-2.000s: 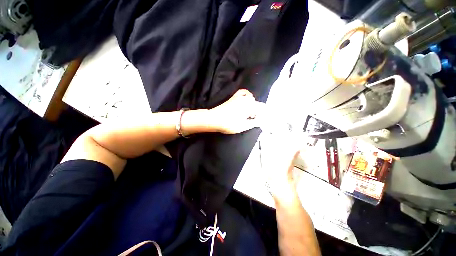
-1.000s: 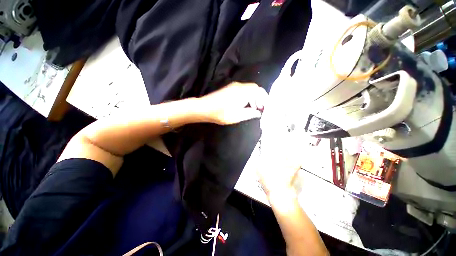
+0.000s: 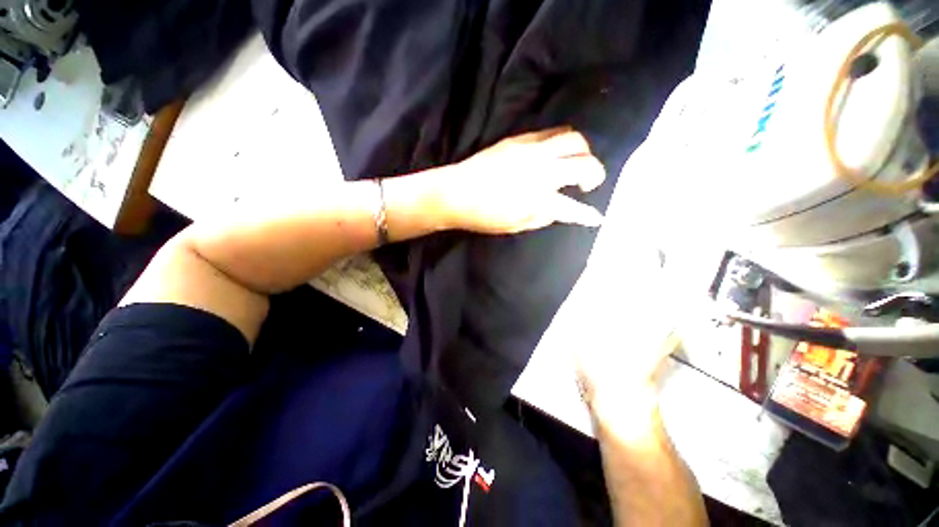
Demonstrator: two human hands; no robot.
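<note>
The dark garment (image 3: 494, 93) lies over the white table and hangs down over its front edge towards my lap. My left hand (image 3: 535, 183) rests on the cloth left of the sewing machine (image 3: 813, 154), fingers bent, thumb and forefinger a little apart at the tips. My right hand (image 3: 628, 381) is on the table below the machine head; its fingers are washed out by glare, so I cannot tell whether it holds cloth. The needle and presser foot are lost in the glare.
Dark red snips (image 3: 754, 360) lie on the machine bed beside an orange printed packet (image 3: 822, 383). A yellow-orange ring (image 3: 836, 124) hangs on the machine head. A second table with a wooden edge (image 3: 149, 170) is at the left. Dark cloth lies at the far left and lower right.
The view has shifted, so the machine sits further right and appears larger. The white label and red mark have left the picture. My left hand's fingers have spread a little.
</note>
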